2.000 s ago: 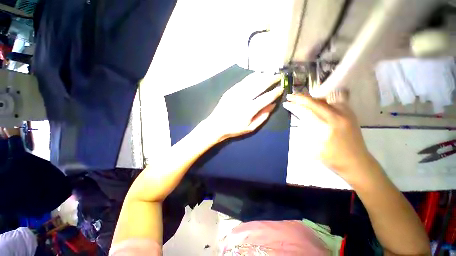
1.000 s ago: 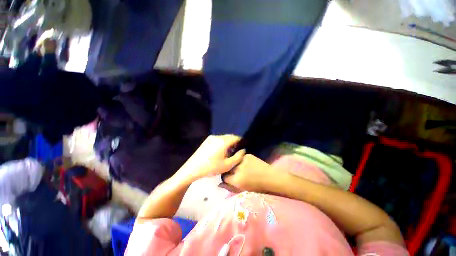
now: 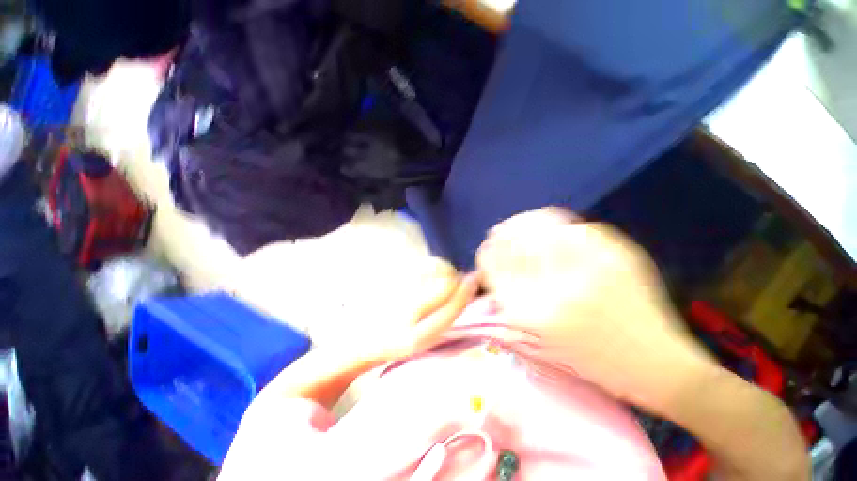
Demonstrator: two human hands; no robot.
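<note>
The long dark navy trouser panel (image 3: 601,113) runs from the upper right down over the table edge and narrows to its lower end at my hands. My left hand (image 3: 409,272) and my right hand (image 3: 554,268) meet in front of my chest and pinch this end between their fingers. Both hands are overexposed and blurred, so the single fingers and the exact cloth edge are hard to see. The sewing machine's needle area is not in view.
A heap of dark garments (image 3: 272,141) lies at the upper left. A blue plastic basket (image 3: 202,362) is at lower left, beyond it a red object (image 3: 94,207). The white table (image 3: 799,122) is at upper right, with a red-framed crate (image 3: 742,352) below.
The view has swung down and left. The hands have come off the machine, taken the panel's lower end and remain together at the chest, larger in view than before.
</note>
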